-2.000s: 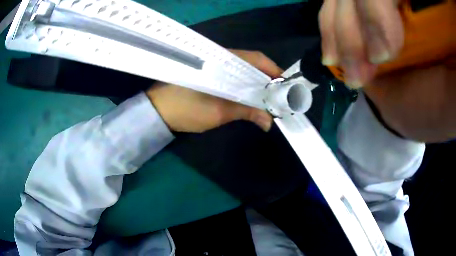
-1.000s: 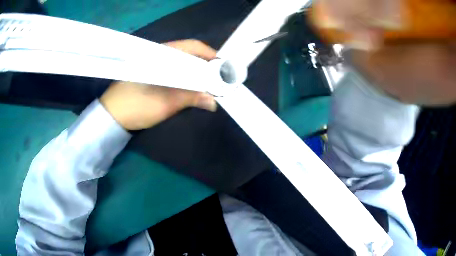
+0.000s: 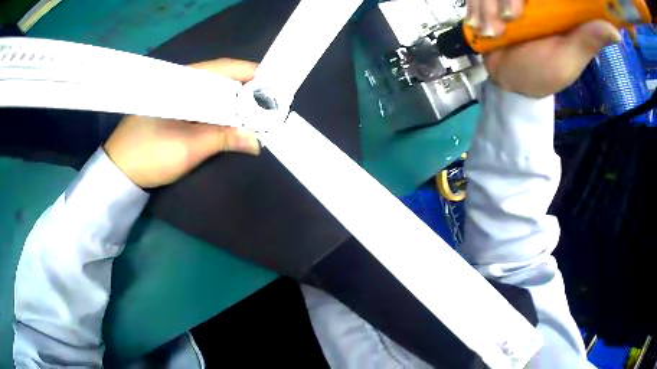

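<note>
A white three-legged base lies over the black jig (image 3: 245,209), its legs spreading left, up and down to the right from the hub (image 3: 265,101). My left hand (image 3: 173,144) grips the left leg beside the hub, with the thumb below and fingers above. My right hand (image 3: 533,61) holds the orange electric screwdriver (image 3: 555,21), its black nose pointing left at the screw feeder (image 3: 432,65). The bit tip cannot be made out against the feeder.
The green bench mat (image 3: 194,288) shows around the jig. Small bright screws (image 3: 382,104) lie beside the feeder. A yellow ring-shaped thing (image 3: 452,184) and blue bin parts are right of the mat. A black cord (image 3: 634,112) hangs at the right edge.
My right hand and the screwdriver have moved from the hub out to the feeder. My left hand and the white base have shifted left, and the third leg now shows more fully.
</note>
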